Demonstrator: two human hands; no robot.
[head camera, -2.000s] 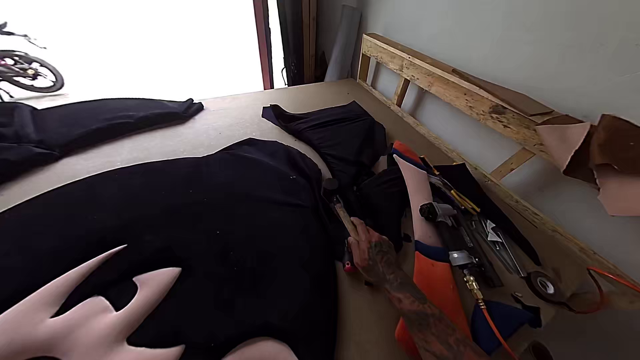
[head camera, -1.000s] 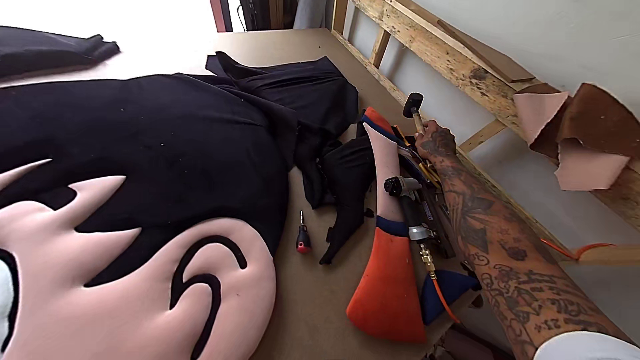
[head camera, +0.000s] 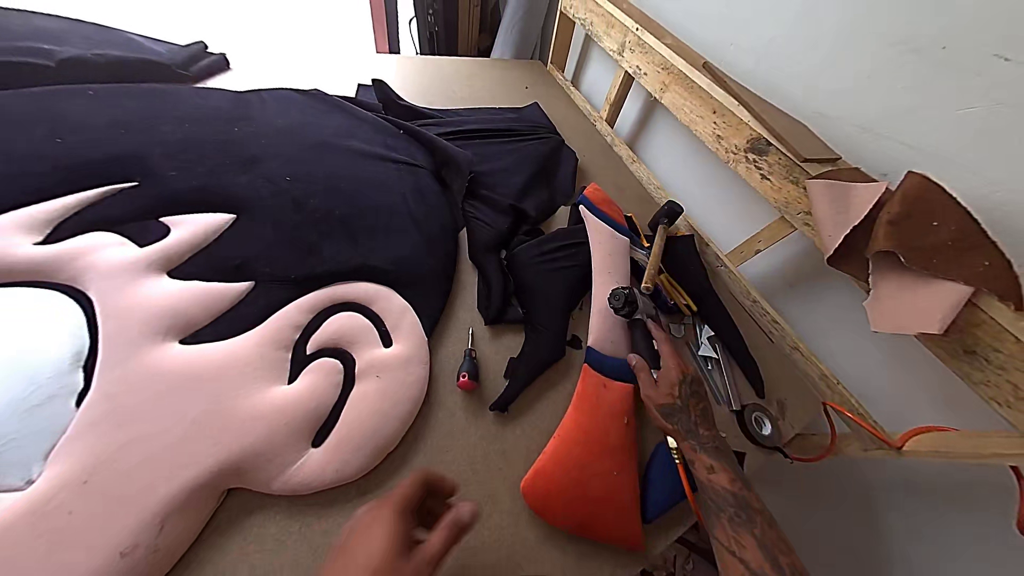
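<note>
My right hand (head camera: 664, 372) is closed around the dark handle of a pneumatic stapler (head camera: 636, 316), its air hose fitting below by the forearm. The tool lies over an orange, pink and blue padded fabric piece (head camera: 588, 456). Beyond it rests a hammer (head camera: 660, 240) with a black head and wooden handle. My left hand (head camera: 408, 524), blurred, hovers at the bottom centre, fingers curled, with nothing visible in it. A screwdriver (head camera: 469, 364) lies between a large padded cartoon head panel (head camera: 240, 344) and loose black fabric (head camera: 512, 160).
A wooden frame (head camera: 704, 104) leans at the wall, with brown and pink scraps (head camera: 928, 232) over it. Along the table's right side lie several hand tools, a roll of tape (head camera: 758, 424) and an orange air hose (head camera: 872, 432).
The hammer has left my right hand and lies among the tools. That hand has moved back to the pneumatic stapler and taken hold of it. My left hand has come into view.
</note>
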